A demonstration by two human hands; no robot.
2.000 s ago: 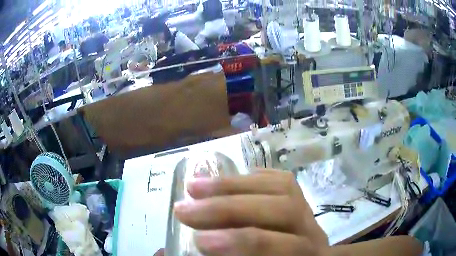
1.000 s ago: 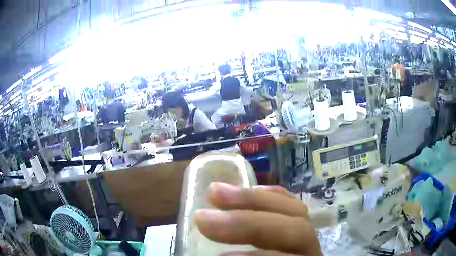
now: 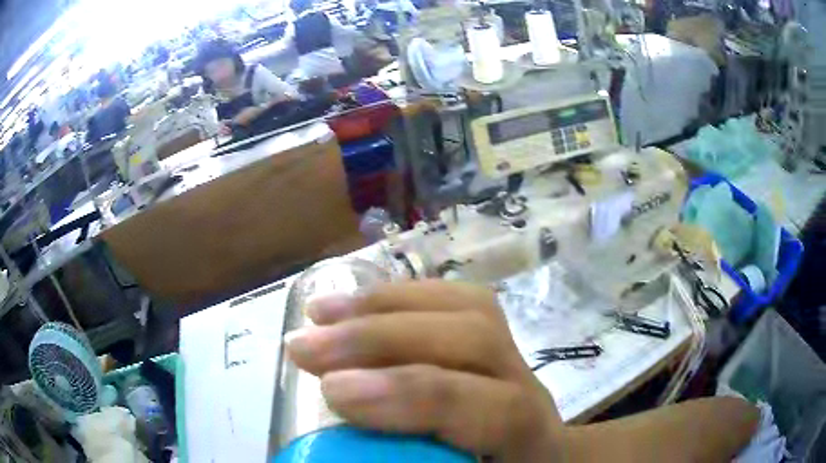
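My right hand comes in from the lower right and is wrapped around a clear bottle close to the camera. The bottle's bright blue lid is at the bottom edge, nearest me, and its rounded clear end points away over the table. My fingers hide much of the bottle, and the thumb does not show. My left hand is not in view. Behind the hand stands a cream sewing machine with clear plastic by its needle area.
Black thread snips and a second black tool lie on the white table. A control panel stands behind the machine. A mint fan is at left, a blue-rimmed basket at right. People sit beyond.
The view has tilted down and shows the table and snips again. The blue lid now shows at the bottom edge. My right hand still holds the bottle.
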